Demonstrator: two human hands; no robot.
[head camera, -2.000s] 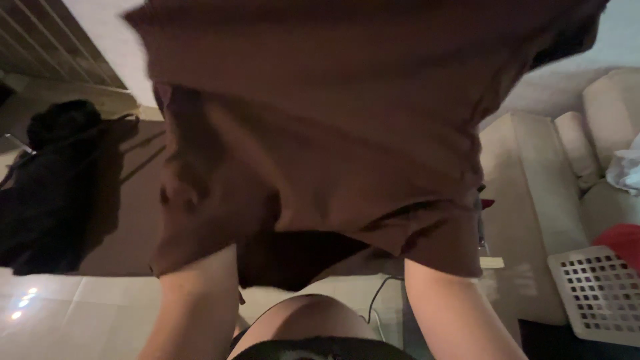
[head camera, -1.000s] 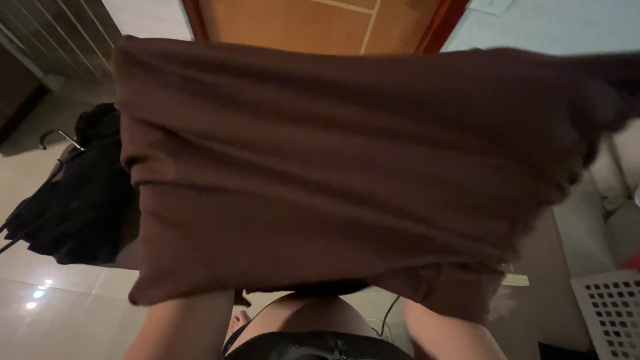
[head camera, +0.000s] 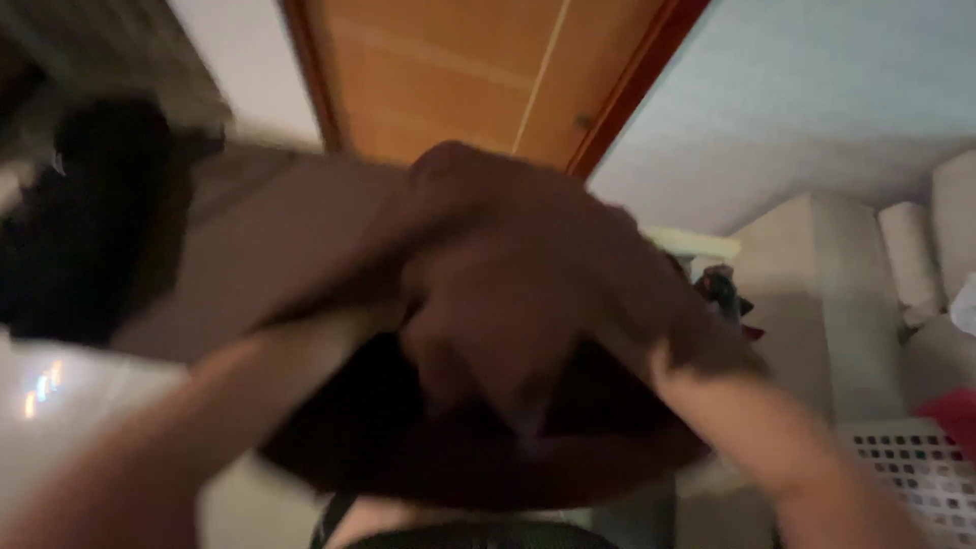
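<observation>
A brown cloth garment hangs bunched over both my forearms in the middle of the view, blurred by motion. Its dark open end faces me. My left forearm reaches into the cloth from the lower left, and my right forearm reaches in from the lower right. Both hands are covered by the fabric, so their fingers and grip do not show.
A grey-brown flat surface lies behind the garment, with black clothing at its left. Beyond is an orange-brown wooden door. At right are a beige sofa and a white perforated plastic basket with red cloth.
The brown garment, spread wide across the view a second ago, is now bunched inward around my forearms, and its dark opening shows. Both arms reach farther up and toward the middle.
</observation>
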